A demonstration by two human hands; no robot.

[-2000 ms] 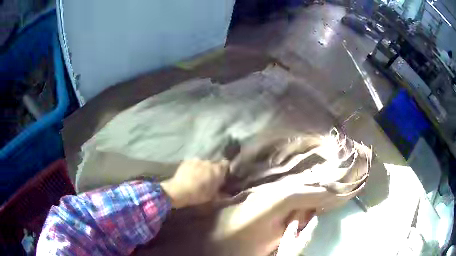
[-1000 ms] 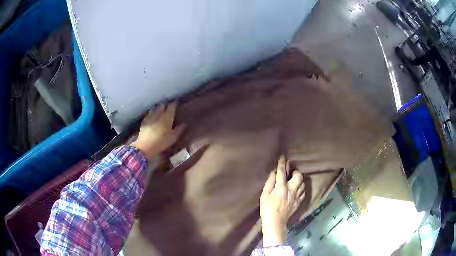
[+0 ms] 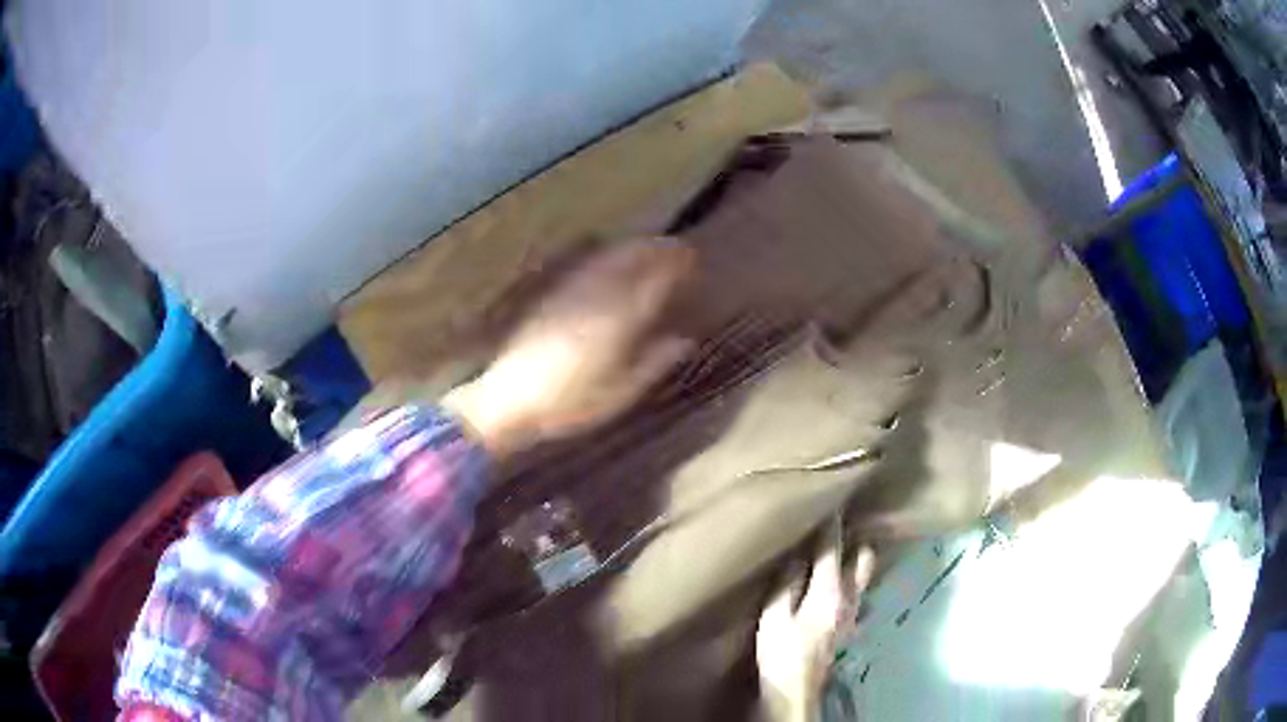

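A brown garment piece lies bunched and folded across the work surface in front of me. A small white label shows on it, near my left sleeve. My left hand is blurred and lies over the upper left part of the cloth; whether its fingers grip the cloth is unclear. My right hand is at the cloth's lower edge, fingers pointing up and partly under or against a fold; its grip cannot be made out.
A large pale panel stands behind the cloth. A blue bin with dark cloth and a red basket are at the left. A blue object is at the right. Bright glare covers the lower right surface.
The cloth, spread flatter a second ago, is now bunched with a fold near my right hand. My left hand has moved right over it. A yellowish-tan strip now shows along the panel.
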